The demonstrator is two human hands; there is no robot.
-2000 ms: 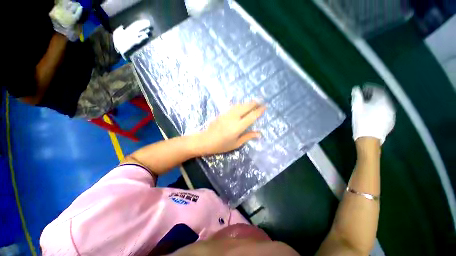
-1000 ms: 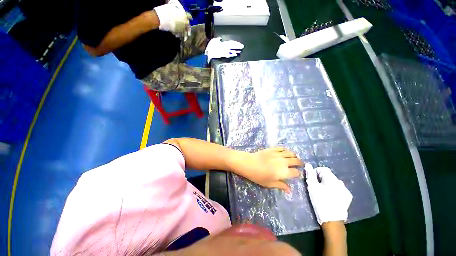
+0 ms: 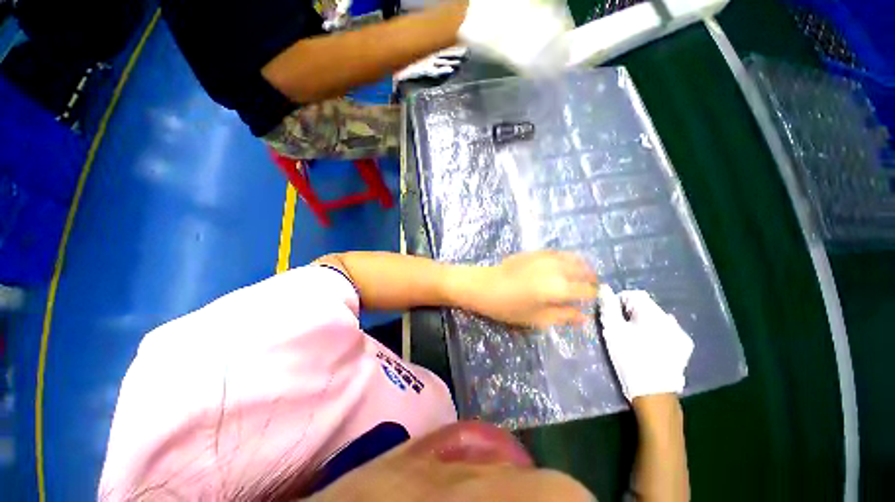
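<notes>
The plastic-wrapped tray [image 3: 608, 216] lies in front of me, its film wrinkled and glossy, with rectangular pockets showing through. A small dark metal cylinder [image 3: 512, 131] with lighter bands lies on its upper left part. My bare left hand [image 3: 550, 288] is over the middle of the tray, its fingers blurred and pointing right; whether it holds anything cannot be told. My white-gloved right hand [image 3: 648, 343] is just to its right, with the fingertips of both hands close together. A small dark part [image 3: 626, 309] shows at the right glove's fingertips.
A neighbour's blurred gloved hand [image 3: 518, 31] reaches over the tray's top edge. A white foam strip [image 3: 648, 29] lies beyond it. A clear blister tray [image 3: 824, 147] is at the far right. A red stool [image 3: 343, 191] stands on the blue floor at left.
The dark cylinder now lies on the film, where there was none. The neighbour's gloved hand has moved right, over the tray's top. My hands stay close together over the tray.
</notes>
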